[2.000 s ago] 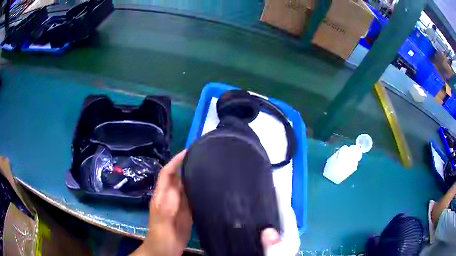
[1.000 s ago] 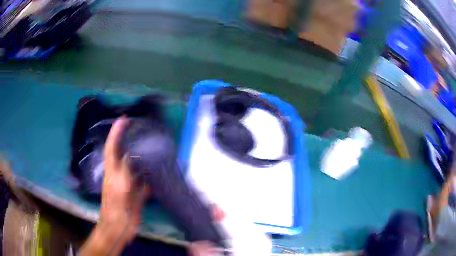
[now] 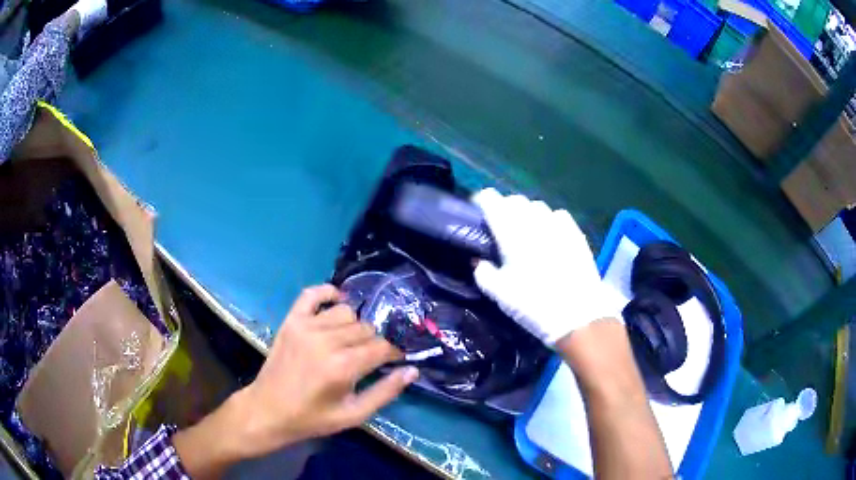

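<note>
A black moulded insert (image 3: 512, 405) lies tilted across the bench beside the blue tray. A clear bag with dark coils and a red spot (image 3: 427, 328) sits in its near part. My right hand (image 3: 544, 267), in a white knit glove, grips a blurred black oval part (image 3: 436, 220) at the insert's far part. My bare left hand (image 3: 324, 370) is at the insert's near left edge, fingers curled on the rim and thumb beside the bag. Black headphones (image 3: 662, 328) lie on a white sheet in the blue tray (image 3: 727, 375), right of my glove.
A carton of shiny dark bags (image 3: 80, 361) stands at the lower left. A white bottle with an open cap (image 3: 765, 424) is right of the tray. Another person's gloved hand (image 3: 89, 11) is at the upper left. Brown cartons (image 3: 770, 89) and a green post are at the upper right.
The view has swung left. The oval part has moved off the headphones to the insert. My left hand has gone from the part to the insert's edge; my glove is now over the insert.
</note>
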